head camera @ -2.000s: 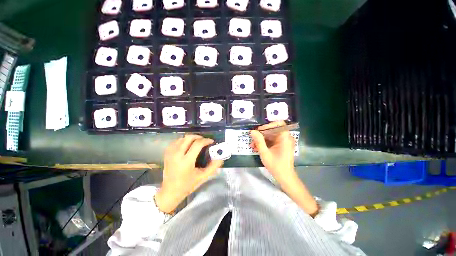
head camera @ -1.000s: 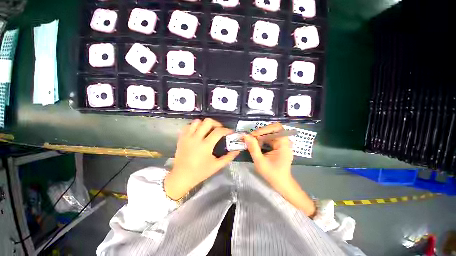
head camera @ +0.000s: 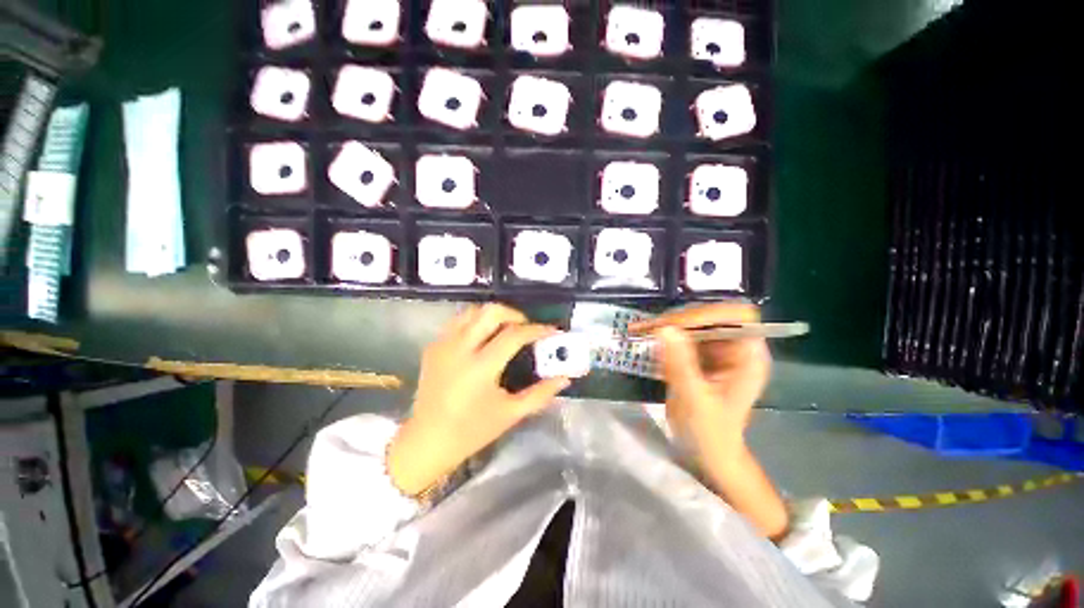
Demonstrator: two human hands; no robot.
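Note:
My left hand (head camera: 472,378) holds a white housing (head camera: 561,355) by its edges, face with the dark centre hole up, at the bench's front edge. My right hand (head camera: 717,371) holds thin grey tweezers (head camera: 761,330) that point left, their tip over the adhesive dot sheet (head camera: 621,347). The sheet lies at the bench edge between my hands, partly covered by my right fingers. Whether the tip carries a dot is too small to tell. The black blister tray (head camera: 499,292) lies flat in front with a white housing in most pockets; one pocket in the second row is empty.
Tall black stacked trays (head camera: 981,261) stand at the right. Pale blank strips (head camera: 153,190) and bundled dot sheets (head camera: 50,198) lie left of the tray. Blue bins (head camera: 951,434) and yellow-black floor tape (head camera: 939,495) are below the bench at the right. A metal frame stands below at the left.
One second ago my right hand was at the housing, whose face looked different. Now the hand is further right over the sheet, and the housing shows its holed face. The whole view has shifted too.

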